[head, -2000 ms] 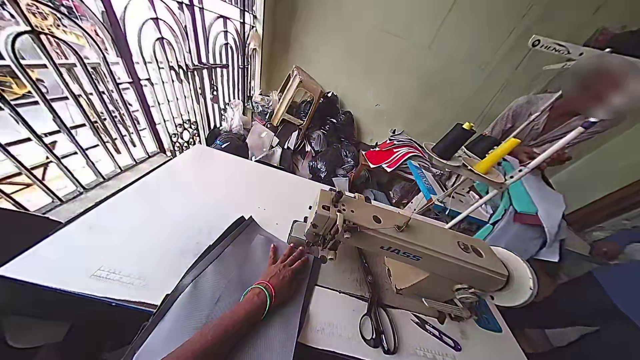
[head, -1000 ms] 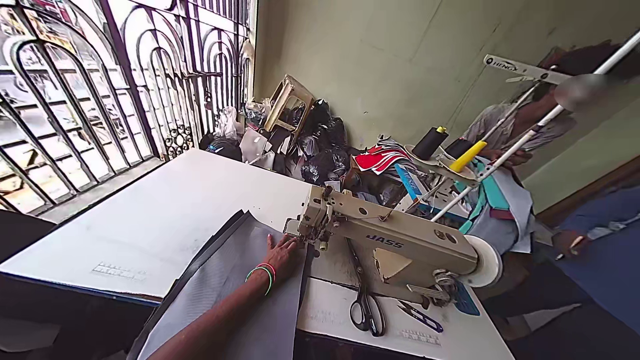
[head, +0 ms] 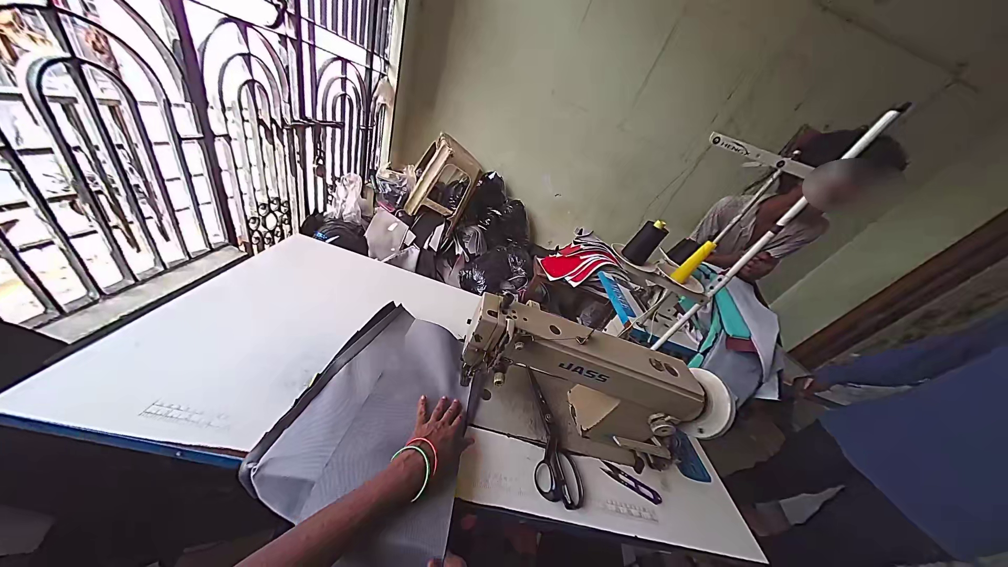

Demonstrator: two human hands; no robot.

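My left hand lies palm down with its fingers spread on a grey fabric panel, just below the needle area of a beige sewing machine. A red and a green band circle its wrist. The panel's right edge runs up to the machine head, and a dark layer shows along its left edge. At the bottom of the view, only a bit of my right hand shows by the panel's lower edge; its grip is hidden. Black-handled scissors and purple thread snips lie right of the panel, on the table.
The white tabletop extends left toward a metal grille. Beyond it are a tilted plastic stool and black bags. A thread stand with cones rises behind the machine. Another person is at the back right.
My left hand has shifted slightly toward me, away from the machine head. The fabric now bulges more beside the head. Part of my right hand has come into view at the bottom.
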